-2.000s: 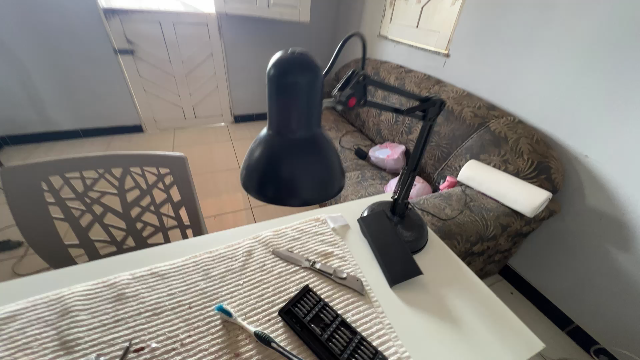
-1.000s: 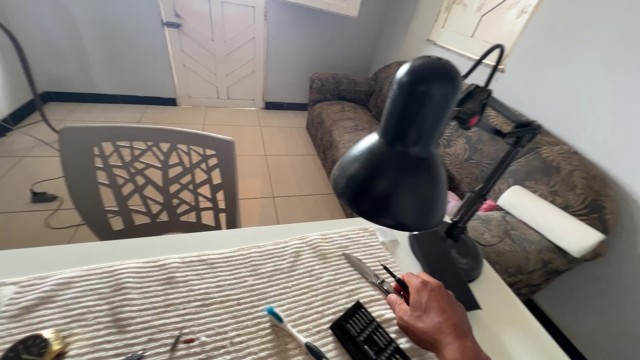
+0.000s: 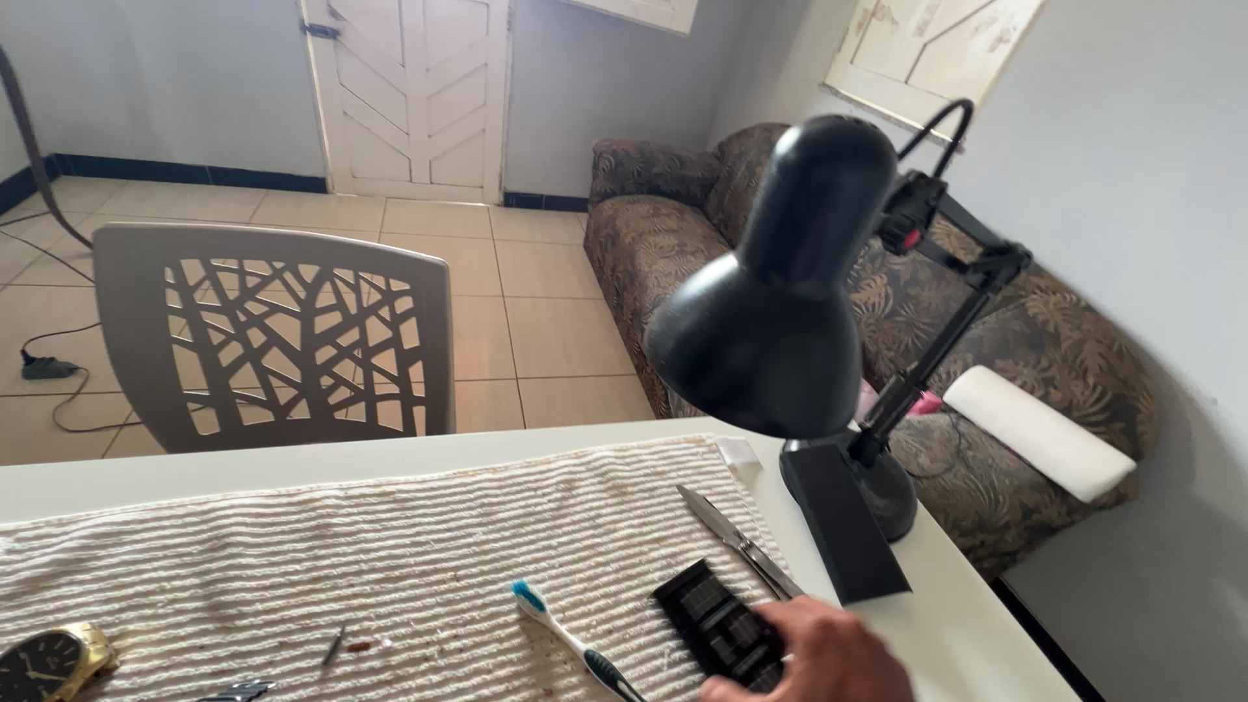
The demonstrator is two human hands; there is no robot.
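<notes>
My right hand [image 3: 829,655] reaches in at the bottom right, thumb and fingers around the lower end of a black bit case [image 3: 717,619] lying on a striped towel [image 3: 390,546]; how firmly it holds the case cannot be told. Just beyond the fingers lies a metal folding knife or similar bladed tool [image 3: 736,541]. A toothbrush [image 3: 575,639] with blue bristles rests left of the case. At the lower left are a gold-coloured wristwatch [image 3: 49,666] with a dark dial, a small thin metal piece [image 3: 334,645] and another small dark metal part [image 3: 239,692]. My left hand is out of view.
A black desk lamp [image 3: 770,292] leans over the white table's [image 3: 292,463] far right, with a flat black panel [image 3: 846,526] against its base. Beyond the table stand a grey plastic chair [image 3: 273,341] and a patterned sofa [image 3: 663,253] with a white roll cushion [image 3: 1038,434].
My right hand, absent at first, was near the bladed tool holding a dark slim item a second ago. It is now lower, at the bit case. The view has swung left.
</notes>
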